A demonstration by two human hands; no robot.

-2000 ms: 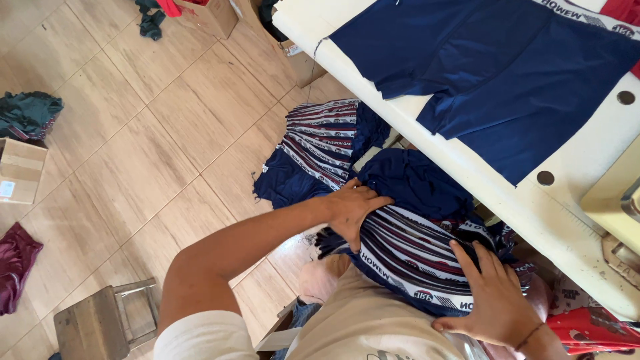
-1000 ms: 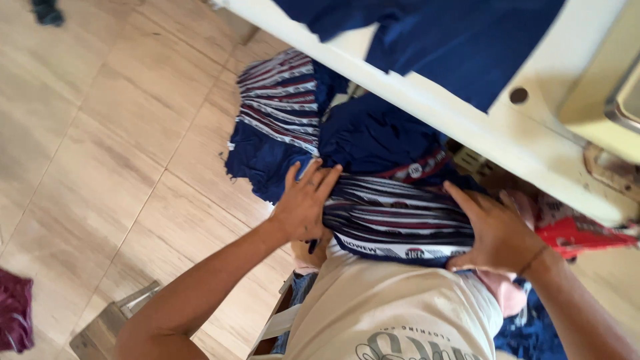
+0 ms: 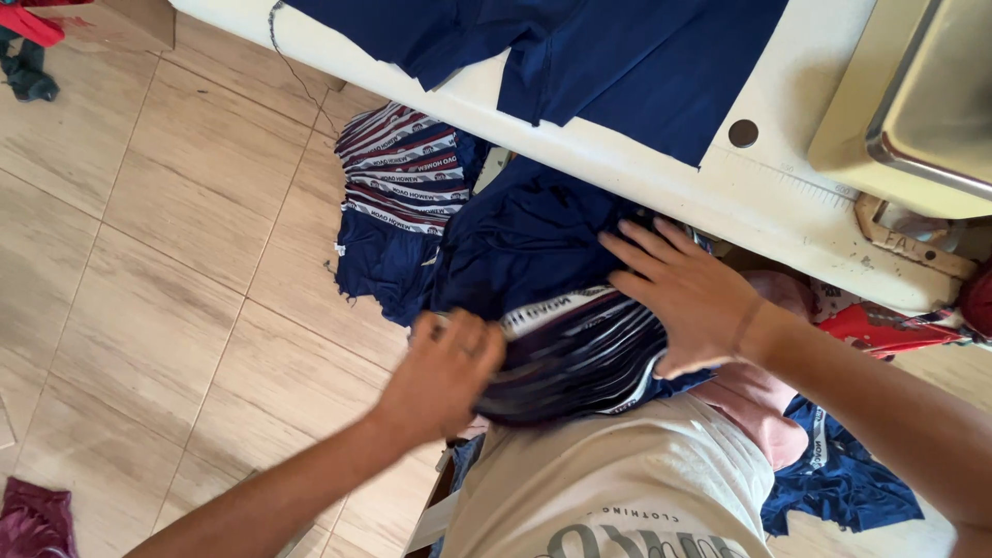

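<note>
A stack of navy underwear with printed elastic waistbands (image 3: pixel 573 356) lies across the person's lap. My left hand (image 3: pixel 457 372), blurred by motion, has its fingers curled on the stack's left edge, pinching the end of a white waistband. My right hand (image 3: pixel 682 294) rests on the stack's right side with fingers spread. Plain navy fabric (image 3: pixel 527 232) bulges beyond the stack, below the table edge. To its left hangs another bunch of navy garments with striped waistbands (image 3: pixel 403 186). Navy cut fabric (image 3: pixel 589 62) lies flat on the white table.
The white sewing table (image 3: pixel 775 194) crosses the top right, its edge close above my right hand. A cream sewing machine (image 3: pixel 914 116) stands on it. Red fabric (image 3: pixel 883 325) and navy garments (image 3: pixel 845 473) are at the right. A maroon cloth (image 3: pixel 37 515) lies on the tiled floor.
My left hand has gone from lying spread on the stack to curling at its left edge. The top white waistband, earlier along the side near the body, now shows along the far side.
</note>
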